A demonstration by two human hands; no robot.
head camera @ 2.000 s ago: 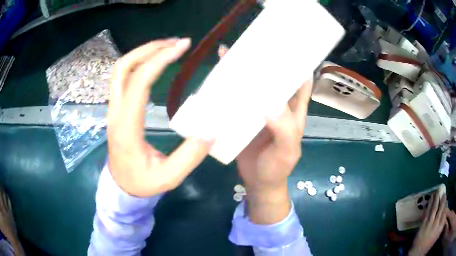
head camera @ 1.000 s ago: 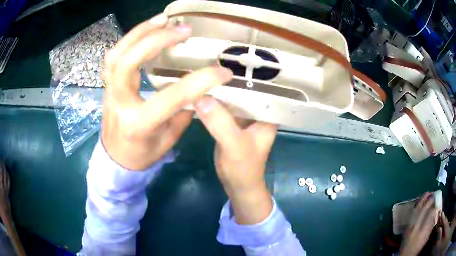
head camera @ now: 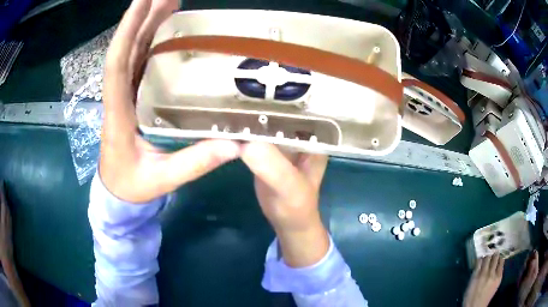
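Note:
A cream housing [head camera: 360,90] is held up above the bench, its open side facing me. A brown strap [head camera: 240,47] runs across it, and a round dark opening with a cream cross shows inside. A row of small white pieces lines the lower edge. My left hand [head camera: 129,132] grips the housing's left end, thumb under the lower edge. My right hand [head camera: 288,186] holds it from below; its fingers are partly hidden behind the housing. Small white caps [head camera: 405,226] lie in loose groups on the bench at the right.
A clear bag of caps [head camera: 84,114] lies at the left, partly behind my left hand. Another strapped housing [head camera: 437,129] stands behind right, with piled housings [head camera: 499,156] farther right. Another person's hand [head camera: 485,279] touches a housing [head camera: 517,234] at lower right. A metal strip [head camera: 30,112] crosses the bench.
The housing has turned from its blank outer side to its open side and now faces me squarely. My left hand has moved from its front to its left end. The other person's housing has turned.

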